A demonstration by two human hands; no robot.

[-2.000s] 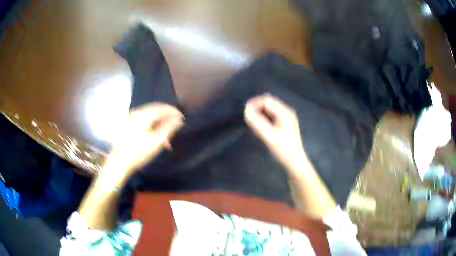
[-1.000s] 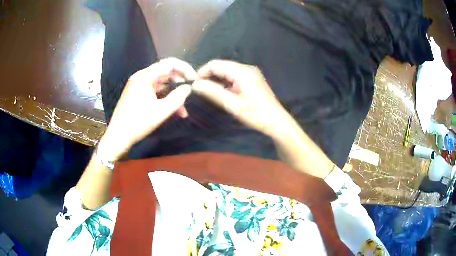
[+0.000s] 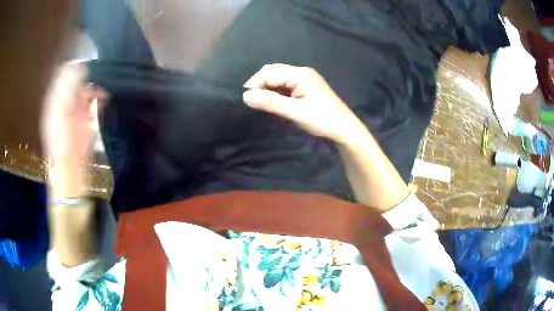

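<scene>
A large black garment [image 3: 212,133] covers the middle of the table, from my apron up to the far side. My left hand [image 3: 70,115] is at the left, blurred, with its fingertips at the garment's left edge. My right hand [image 3: 297,100] is over the middle with thumb and forefinger pinching the black cloth. A straight folded edge runs between my two hands. Whether a small tool is in my fingers cannot be seen.
The brown table [image 3: 465,130] shows at the right, with a pale strip [image 3: 432,171], a thin yellow tool [image 3: 485,136], a spool [image 3: 506,159] and white cloth [image 3: 509,76]. Blue plastic [image 3: 492,255] lies below the table's right end. A red object [image 3: 540,51] is at the far right.
My hands were close together at the cloth a second ago. My left hand has moved far left, stretching the edge between them. My right hand has stayed nearly in place.
</scene>
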